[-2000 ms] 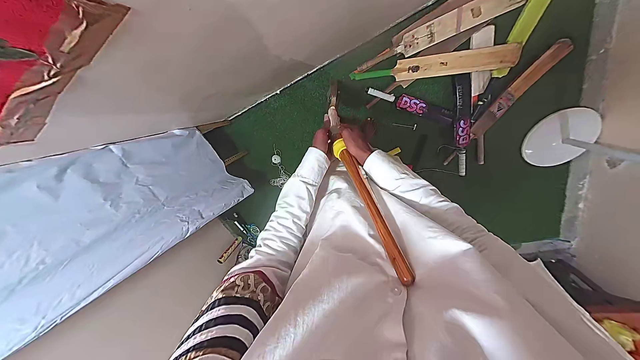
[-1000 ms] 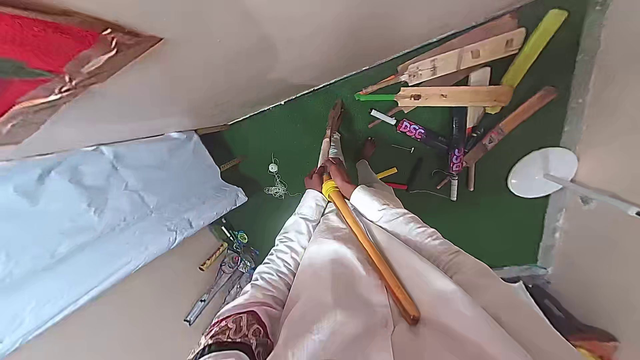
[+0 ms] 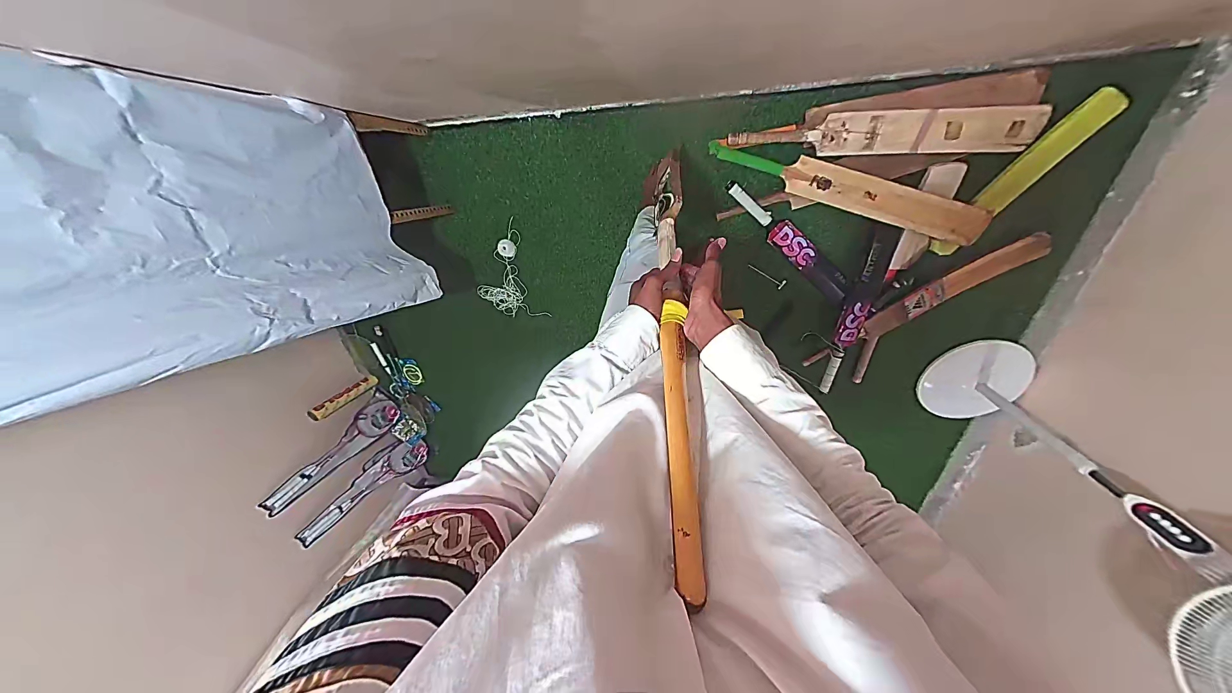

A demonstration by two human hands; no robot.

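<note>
A narrow orange-brown wooden bat (image 3: 681,462) lies along my lap, its rounded end toward me and a yellow band (image 3: 674,312) round its far part. Just beyond the band, my left hand (image 3: 654,287) curls about the pale and dark handle. My right hand (image 3: 707,300) is against the other side of it, with some fingers raised; whether it grips cannot be told. Past the hands, the handle's pale part (image 3: 666,241) points at my foot (image 3: 662,183). A loose tangle of white string (image 3: 508,289) with its spool (image 3: 506,249) lies on the green carpet to the left.
Several cricket bats (image 3: 890,197) lie piled at the right, with a thin metal tool (image 3: 768,277) nearer me. A pedestal fan's white base (image 3: 976,379) stands by the right wall. A sheet-covered table (image 3: 192,221) is at left, with bagged items (image 3: 385,433) below it.
The bat has swung from a slant toward the lower right to nearly straight toward me. My right hand's fingers have lifted apart. The view has shifted.
</note>
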